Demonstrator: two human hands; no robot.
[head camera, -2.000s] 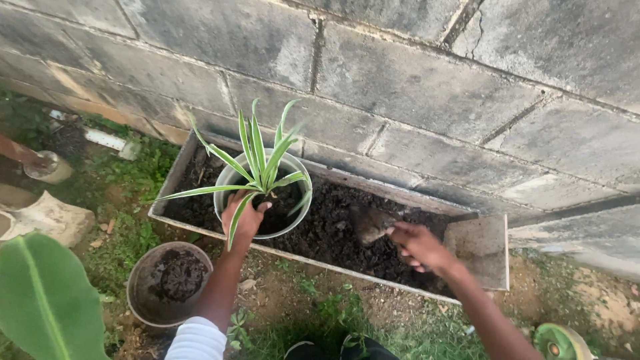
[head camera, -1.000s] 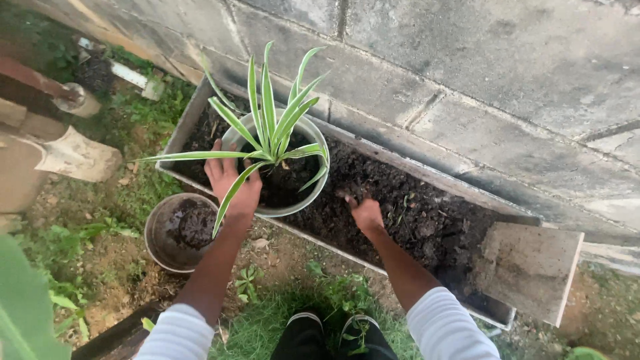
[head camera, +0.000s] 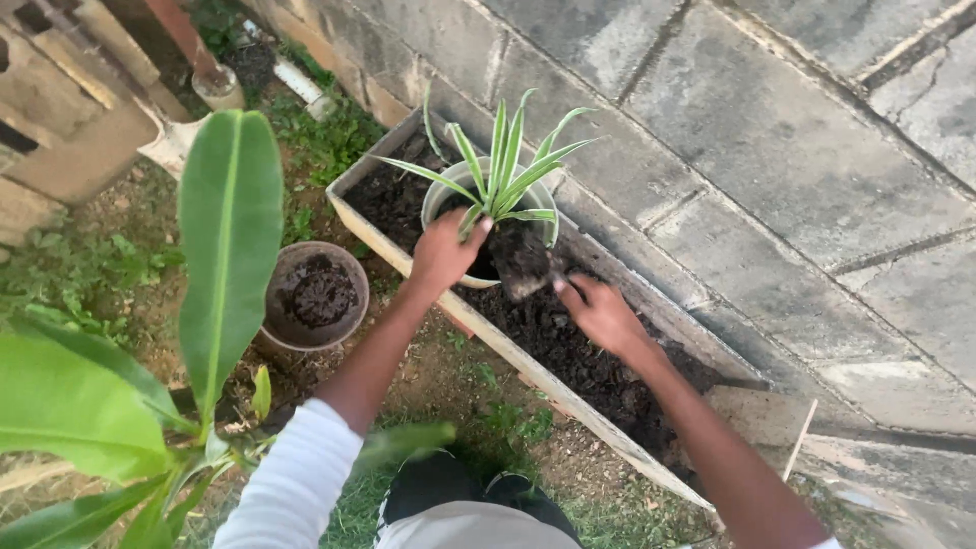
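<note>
A spider plant (head camera: 499, 171) with white-edged leaves stands in a round pale pot (head camera: 433, 204), set on the soil inside a long trough planter (head camera: 534, 375). My left hand (head camera: 448, 248) is at the base of the leaves, over the pot's near rim, fingers closed on the plant. My right hand (head camera: 602, 309) grips a small trowel (head camera: 526, 263) by its handle; its soil-covered blade tilts over the pot's right side. Dark soil (head camera: 579, 358) fills the trough beneath my right hand. The pot's lower inside is partly hidden by my left hand and the blade.
A brown pot (head camera: 354, 293) with some dark soil stands on the ground left of the trough. A broad-leaved plant (head camera: 232, 252) rises at the left. Behind the trough runs a block wall (head camera: 762, 152). A flat slab (head camera: 762, 427) leans at its right end; a shovel blade (head camera: 171, 145) lies upper left.
My right hand has moved from the trough's soil to the pot, where the trowel now shows over the rim. My left hand remains at the plant.
</note>
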